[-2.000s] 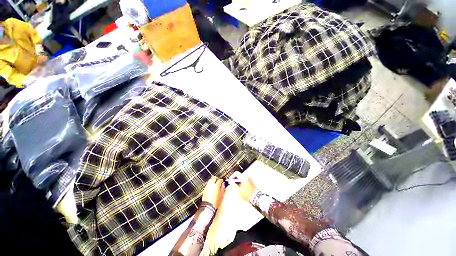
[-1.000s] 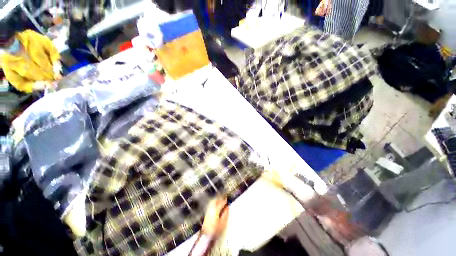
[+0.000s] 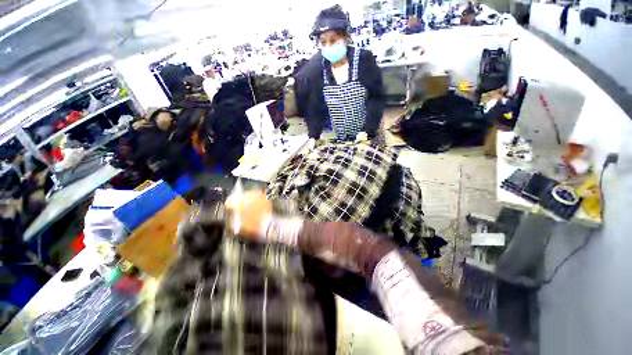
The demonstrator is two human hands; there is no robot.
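Note:
A plaid garment (image 3: 235,305), black and cream, hangs lifted and blurred close in front of me, over the table. My right hand (image 3: 251,211) is at its upper edge and grips it; the patterned sleeve reaches in from the lower right. A small whitish tip shows above the hand, too blurred to name. My left hand is not visible; the garment may hide it. A second plaid garment pile (image 3: 339,182) lies beyond the table.
A person (image 3: 343,90) in a mask and checked apron stands behind the second pile. An orange-brown cardboard box (image 3: 154,239), blue box (image 3: 145,206) and polybagged garments (image 3: 80,315) are at left. Dark bins (image 3: 516,243) stand at right.
My view has swung up. The plaid garment has gone from lying on the table to being lifted, and my right hand has moved up and forward with it. My left hand has left view.

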